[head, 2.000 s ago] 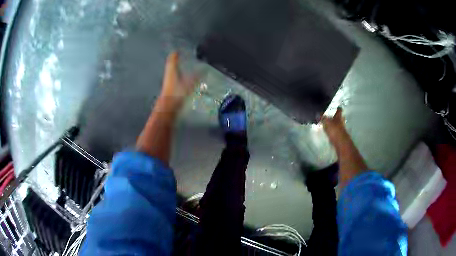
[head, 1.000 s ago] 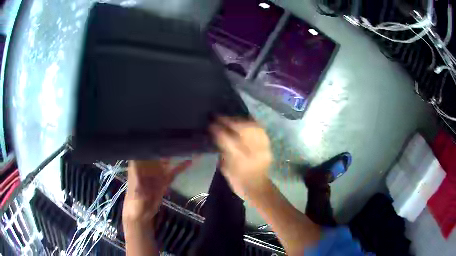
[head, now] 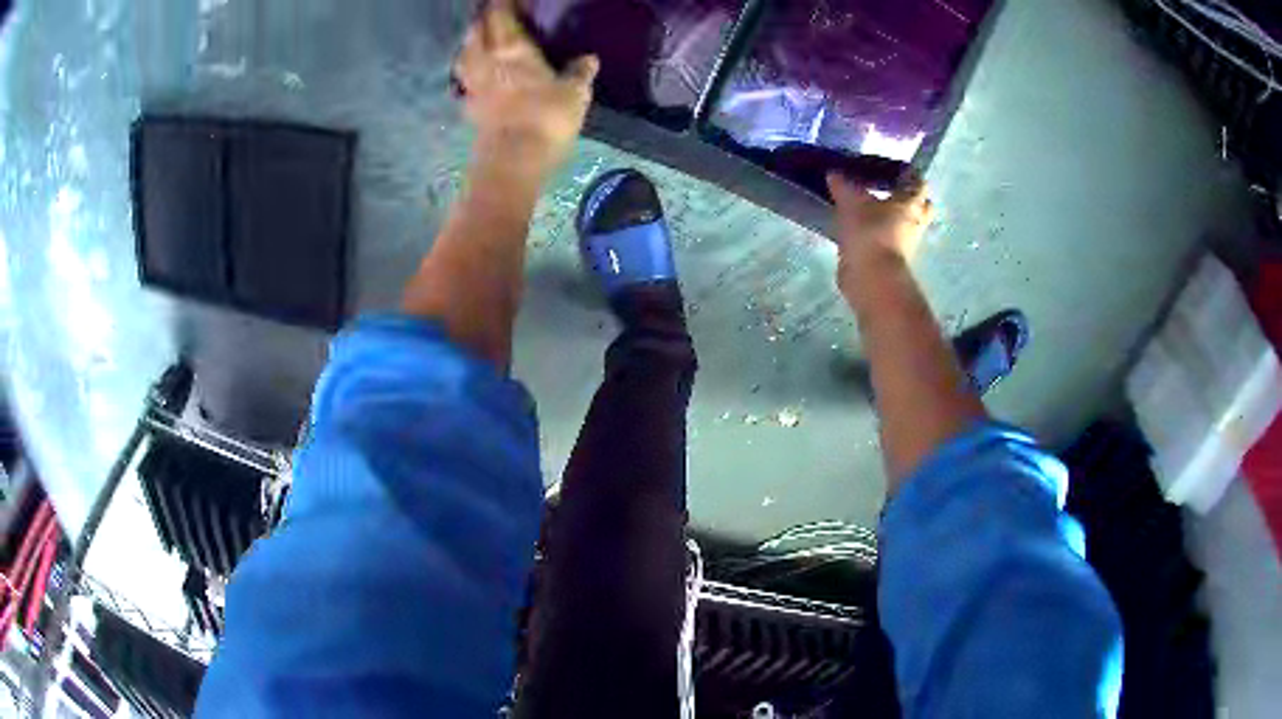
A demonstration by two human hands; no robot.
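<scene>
A dark tray-like frame with two glossy purple-black screens (head: 844, 84) is at the top centre, cut off by the picture's top edge. My left hand (head: 527, 91) is at its left end, with fingers around the near left corner. My right hand (head: 883, 218) grips its near right corner, fingers partly hidden by the rim. A flat black two-part panel (head: 242, 218) lies on the floor at the left, apart from my hands.
Wire racks with slotted black holders (head: 211, 492) and white cables are at the lower left and bottom centre. More cables hang at the upper right. A white block (head: 1206, 379) and a red item (head: 1265, 471) are at the right. My sandalled feet are on the grey-green floor (head: 759, 379).
The black panel has gone from my hands to the floor at the left. My hands have moved up and apart to the two-screen frame and taken hold of it.
</scene>
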